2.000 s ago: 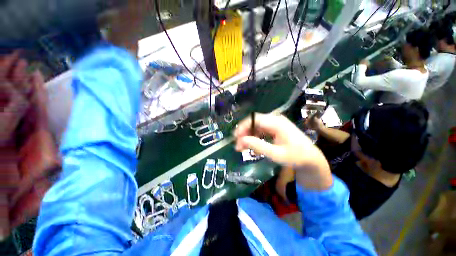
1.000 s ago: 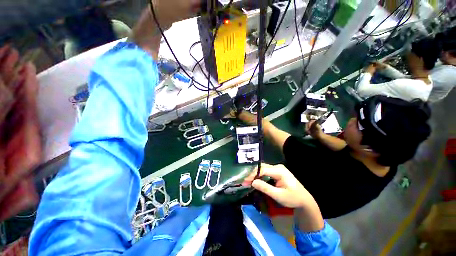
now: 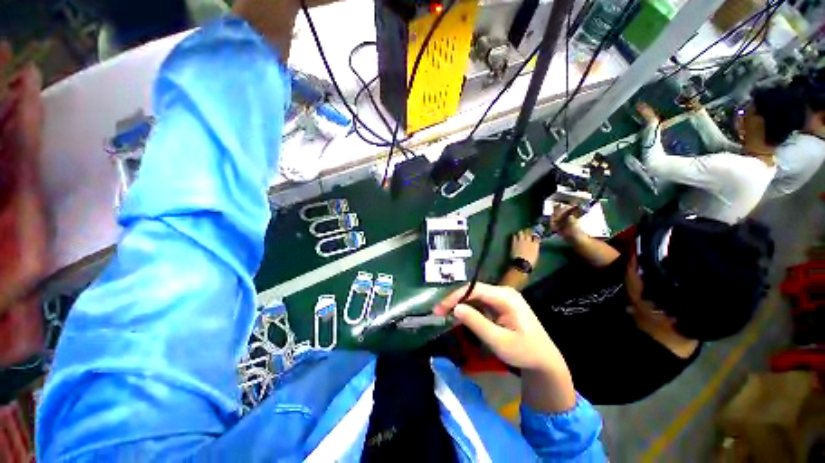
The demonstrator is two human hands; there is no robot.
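My right hand (image 3: 507,330) is over the bench's near edge, thumb and fingers pinched on the black cord (image 3: 496,203) at the rear of a grey electric screwdriver (image 3: 423,321). The screwdriver lies low over the green bench, pointing left. My left arm reaches up and forward; its hand is cut off by the top edge. White loop-shaped units with blue bands stand apart left of the screwdriver, one here (image 3: 326,323). More lie in a tangled pile (image 3: 271,330) at the left. The silver-white screw feeder (image 3: 447,237) sits beyond my right hand.
Several units (image 3: 339,242) lie across the pale rail (image 3: 348,260). A white shelf (image 3: 339,158) runs behind, with a yellow-sided box (image 3: 441,68) and hanging black cords. A person in black (image 3: 624,316) works close on the right; others sit beyond.
My right hand came down and nearer from above the rail, uncovering the feeder, then moved slightly right. My left arm stays raised. The neighbour's arm has drawn back from behind the feeder.
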